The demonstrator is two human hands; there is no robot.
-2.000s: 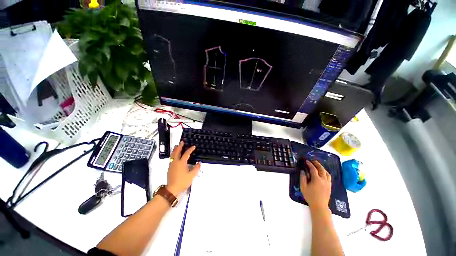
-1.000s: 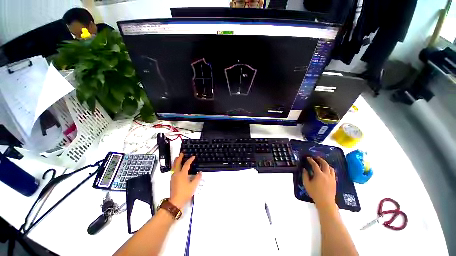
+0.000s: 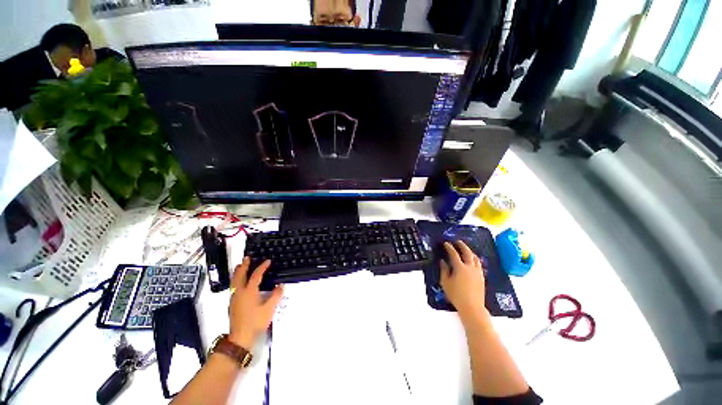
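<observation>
My left hand [image 3: 252, 304], with a brown-strapped watch on the wrist, rests with fingers apart on the left end of the black keyboard [image 3: 332, 251]. My right hand [image 3: 464, 277] lies over the small black mouse, mostly hidden under it, on the dark mouse pad [image 3: 492, 278]. The monitor [image 3: 301, 119] shows outlined garment pieces on a black screen. A pen [image 3: 391, 335] lies on white paper [image 3: 332, 348] between my forearms.
Calculator [image 3: 150, 296], smartphone [image 3: 179, 342], keys [image 3: 119, 373], hanger [image 3: 49, 326] and stapler-like black item [image 3: 215, 258] lie left. Blue tin [image 3: 457, 196], yellow tape [image 3: 495, 208], blue dispenser [image 3: 515, 252] and scissors [image 3: 571, 318] stand or lie right. Two people are behind the desk.
The camera view has turned right and up, so the desk items shift left in the picture and two people show behind. Both hands stay at keyboard and mouse.
</observation>
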